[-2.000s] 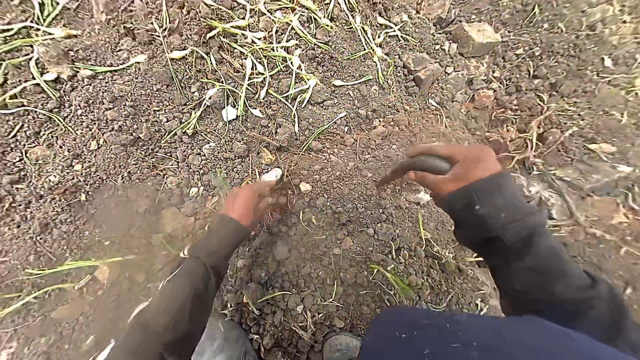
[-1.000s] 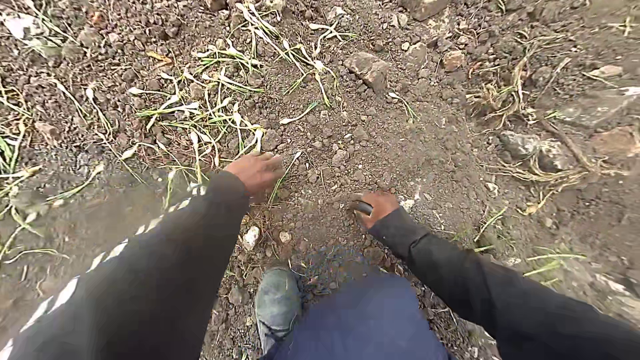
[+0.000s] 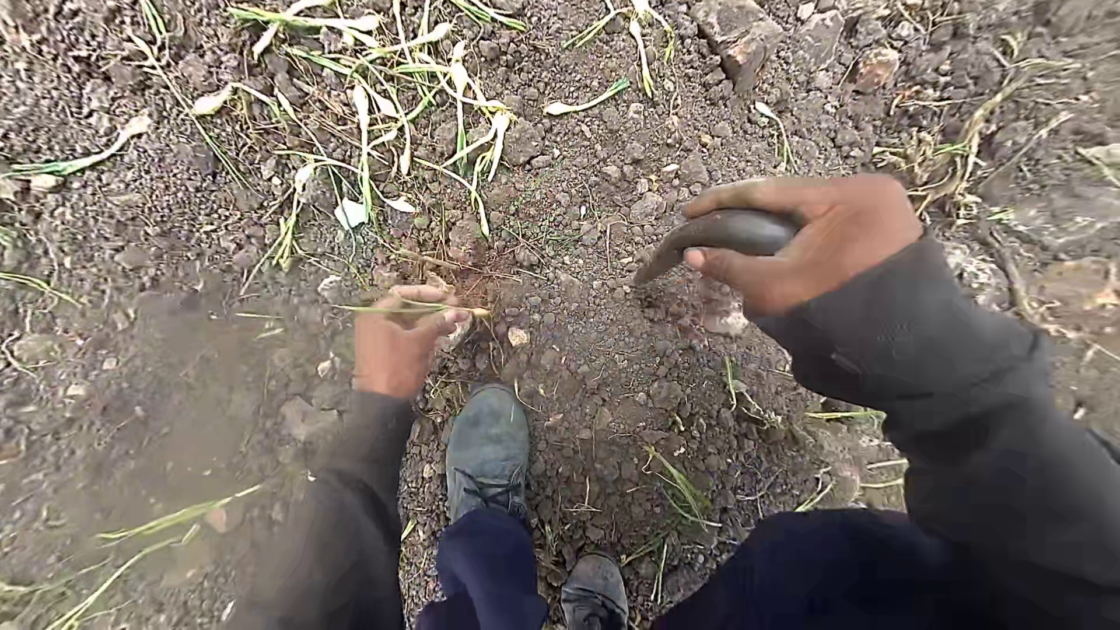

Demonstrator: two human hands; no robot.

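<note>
My left hand (image 3: 407, 337) holds a thin green seedling with a small pale bulb (image 3: 479, 312) between thumb and fingers, just above the soil beyond my shoe. To the right, my right hand (image 3: 809, 241) grips a dark, curved, horn-shaped tool (image 3: 722, 234), its narrow tip pointing down and left at the soil; whether the tip touches the ground I cannot tell. Many bulb seedlings (image 3: 385, 105), white-bulbed with green leaves, lie scattered on the soil beyond my left hand. A lone seedling (image 3: 586, 101) lies to the right of that spread.
Rough, stony soil (image 3: 586, 376) surrounds both hands. A large rock (image 3: 742, 39) is at the top, with dry roots (image 3: 967, 149) at the right. My shoe (image 3: 488, 451) stands near my left hand; another shoe (image 3: 595, 591) is at the bottom. Loose green leaves (image 3: 682, 490) lie between shoes and right sleeve.
A second ago my left hand was at the edge of the scattered seedlings; now a seedling is in its fingers. My right hand with the curved tool has moved away from my left hand.
</note>
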